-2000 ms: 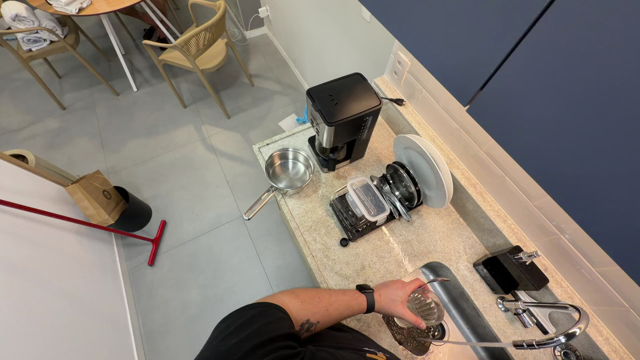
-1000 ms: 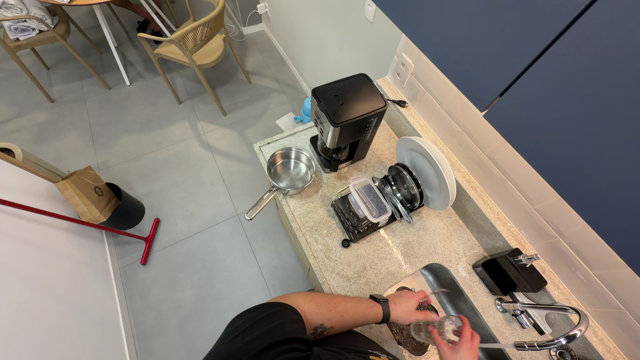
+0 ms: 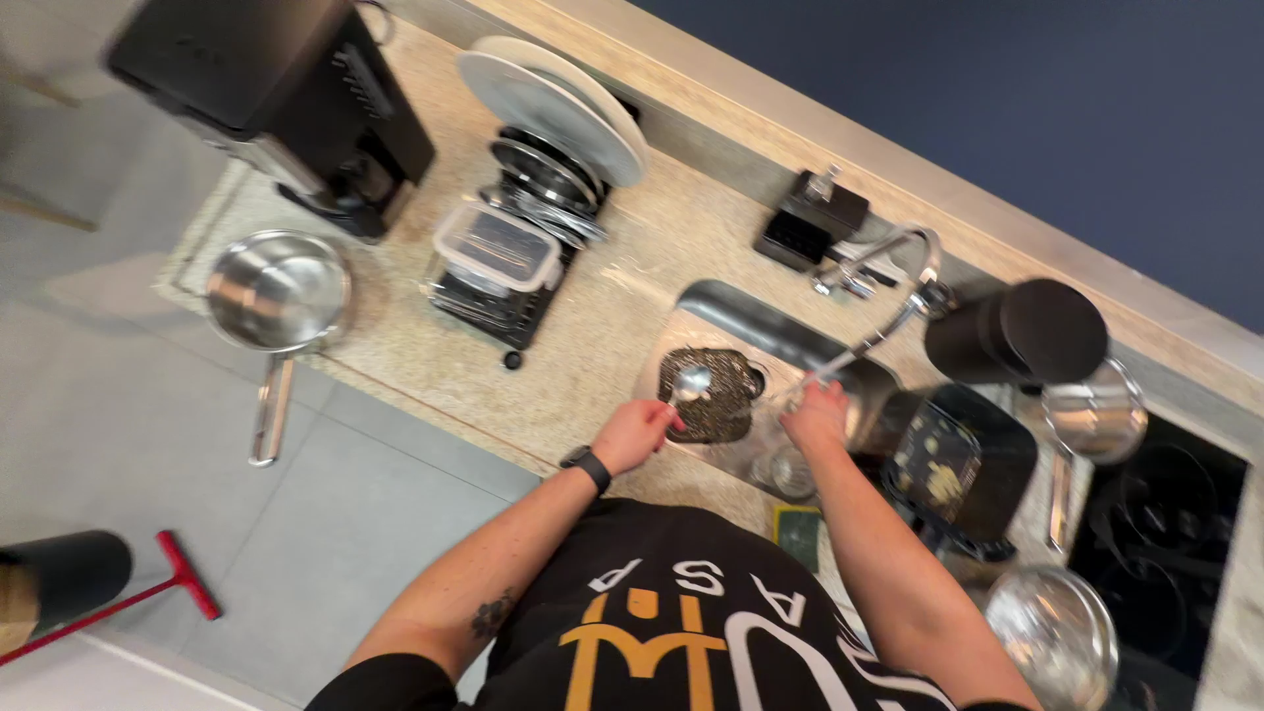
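My left hand (image 3: 637,434) is closed on the handle of a metal spoon (image 3: 691,382), whose bowl is over a dark perforated air fryer tray (image 3: 716,420) in the steel sink (image 3: 741,306). My right hand (image 3: 818,413) is at the stream below the curved chrome faucet (image 3: 928,267); whether it holds anything cannot be told. A clear glass container (image 3: 787,472) lies in the sink just below my right hand, partly blurred. Near the sink's front edge is a green and yellow sponge (image 3: 796,533).
Left of the sink, a dish rack (image 3: 504,311) holds plates (image 3: 568,104) and a lidded container (image 3: 497,245). A steel saucepan (image 3: 278,291) and coffee maker (image 3: 286,99) stand farther left. Right are a black air fryer basket (image 3: 963,474), another pot (image 3: 1096,410) and a cooktop (image 3: 1155,533).
My hands, together at the glass container one second ago, are now apart. The container is down in the sink and my left hand has the spoon. The view has swung toward the sink.
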